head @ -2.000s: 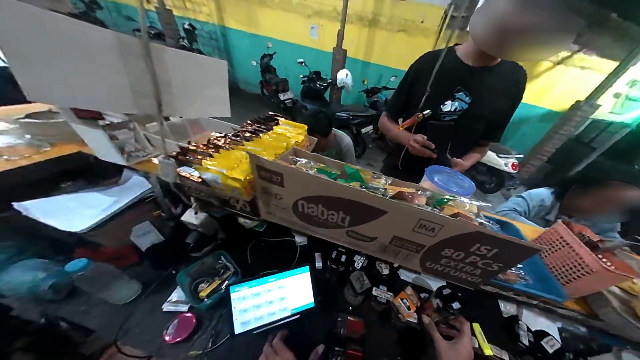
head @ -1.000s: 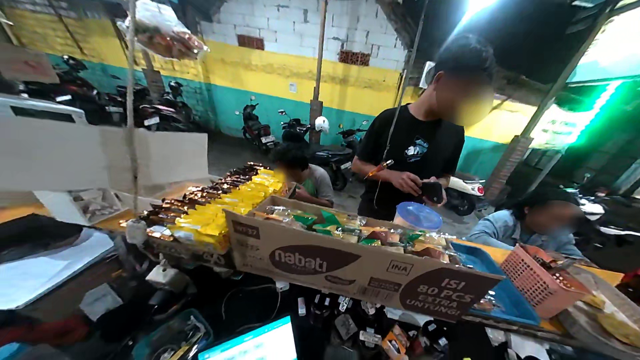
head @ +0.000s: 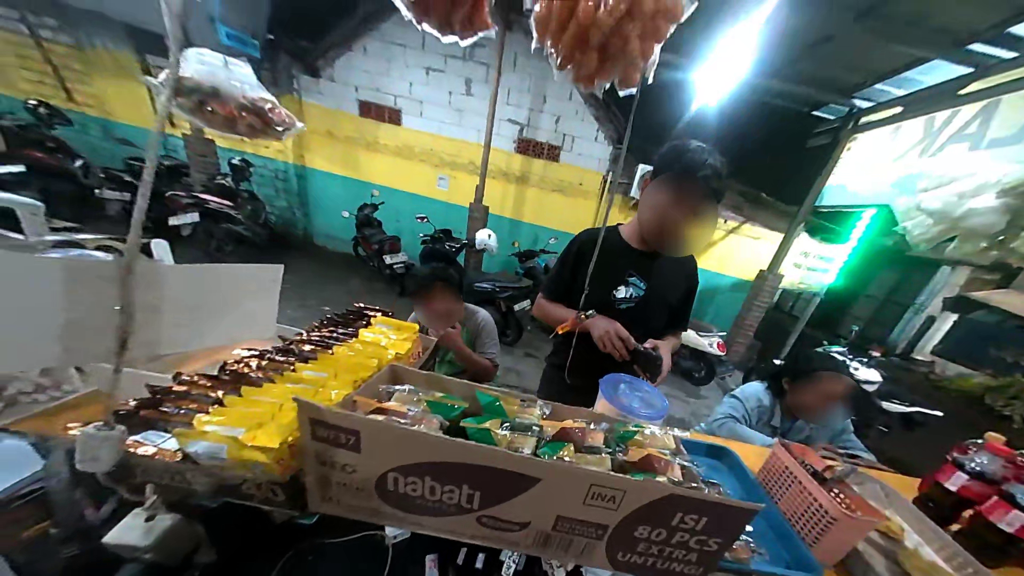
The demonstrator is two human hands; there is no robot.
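Observation:
Neither of my hands shows in the head view now. In front of me stands an open Nabati cardboard box, filled with small clear-wrapped snacks with green and brown parts. Rows of yellow and dark snack packets lie in a box left of it. A round tub with a blue lid sits behind the Nabati box. Across the counter stands a person in a black T-shirt, both hands around a dark object too unclear to name.
A blue tray, a pink plastic basket and bottles of red drink are at the right. White power adapters hang at lower left. Snack bags hang overhead. Two other people sit beyond the counter; motorcycles stand behind.
The view has swung up, so my hands and the lit tablet, seen low in the oldest frame, are out of sight. The standing person's hands have come together around the dark object.

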